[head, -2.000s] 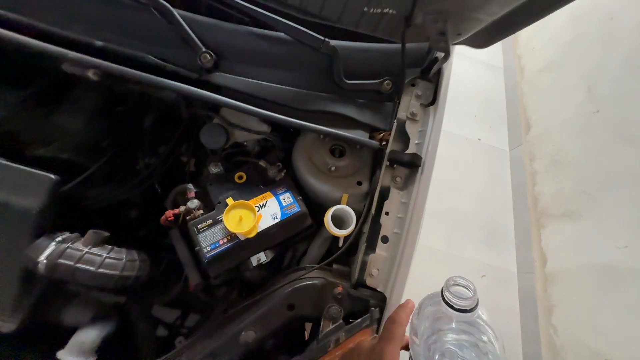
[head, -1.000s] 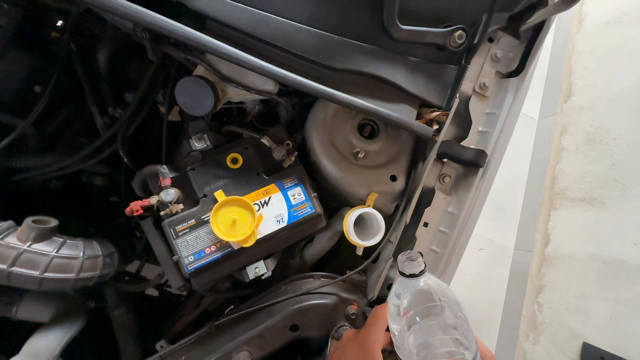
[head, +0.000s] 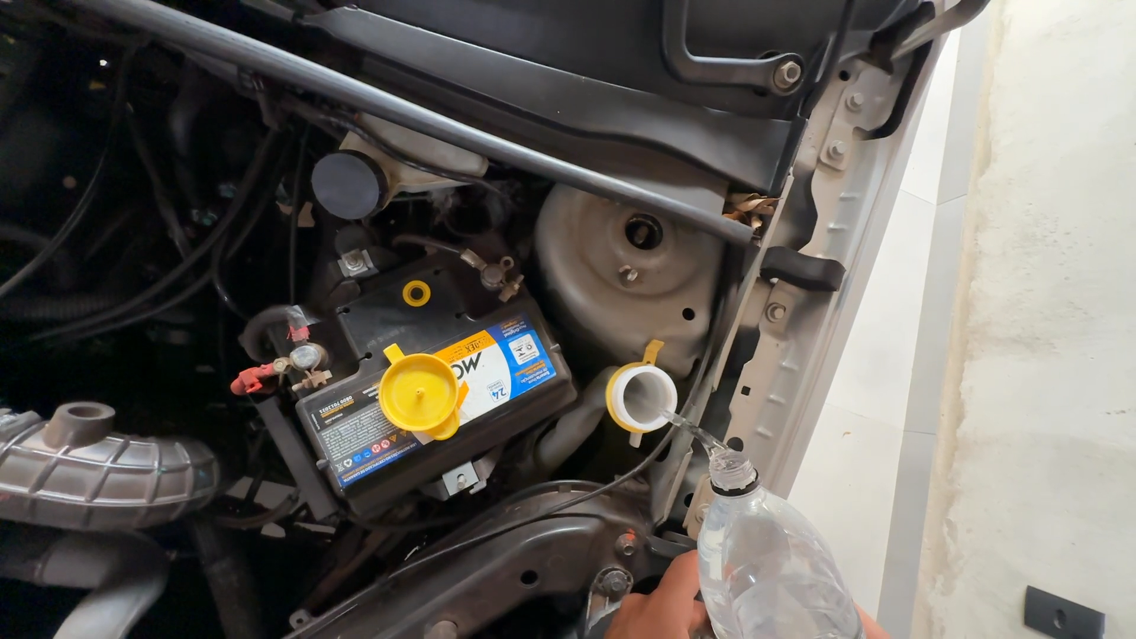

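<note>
A clear plastic bottle (head: pixel 768 555), tilted, pours a stream of clear liquid into the white, yellow-rimmed filler neck (head: pixel 645 399) of a reservoir. My right hand (head: pixel 871 624) shows only as a sliver of skin at the bottle's right side, around its lower part. Bent fingers, seemingly of my left hand (head: pixel 661 606), lie against the bottle's left side; their grip is largely hidden behind it. Left of the filler neck, an opened yellow cap (head: pixel 419 393) rests on top of the car battery (head: pixel 532 413), whose label bears writing.
A metal strut tower (head: pixel 577 257) stands behind the filler neck. A dark round reservoir cap (head: pixel 349 185) and a red-covered battery terminal (head: pixel 255 380) are left of it. A ribbed air duct (head: pixel 151 475) fills the lower left. The fender edge (head: pixel 799 355) runs along the right.
The bottle has moved up to the filler neck and tilted toward it. Liquid now streams from its mouth; none flowed in the earlier frames. The view has moved closer to the battery.
</note>
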